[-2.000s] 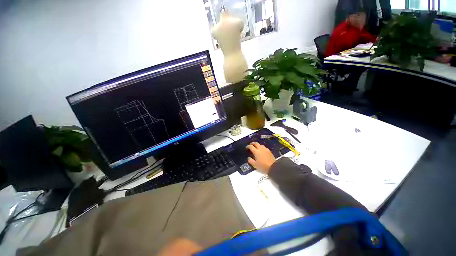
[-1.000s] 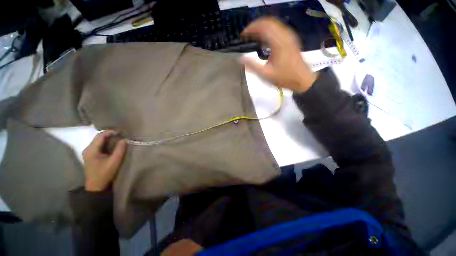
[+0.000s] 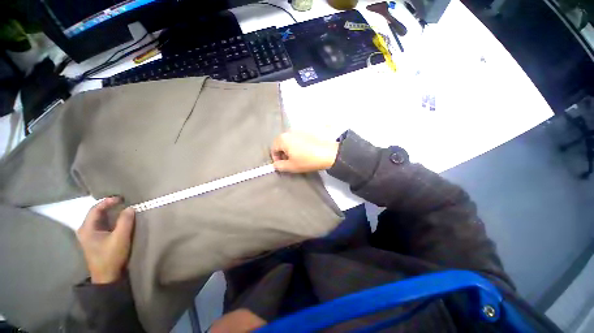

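Observation:
Grey-brown trousers [image 3: 169, 143] lie spread over the desk edge and hang toward the lap. A whitish tape measure [image 3: 205, 188] runs straight across them, slanting up to the right. My left hand [image 3: 107, 237] pinches its left end near the crotch of the trousers. My right hand [image 3: 303, 152] pinches the tape near the waist edge, fingers closed at the cloth. The tape beyond my right hand is hidden.
Behind the trousers are a keyboard [image 3: 215, 58], a mouse [image 3: 331, 53] on a dark mouse pad [image 3: 306, 44], a yellow-handled tool [image 3: 384, 52] and the monitor's lower edge [image 3: 107, 19]. White paper [image 3: 443, 84] lies right. A blue curved frame [image 3: 391, 291] crosses the lower right.
My right hand has come down from near the mouse pad and taken hold of the tape at the waist edge. The tape, slack and curved before, is now straight. My left hand still holds its end.

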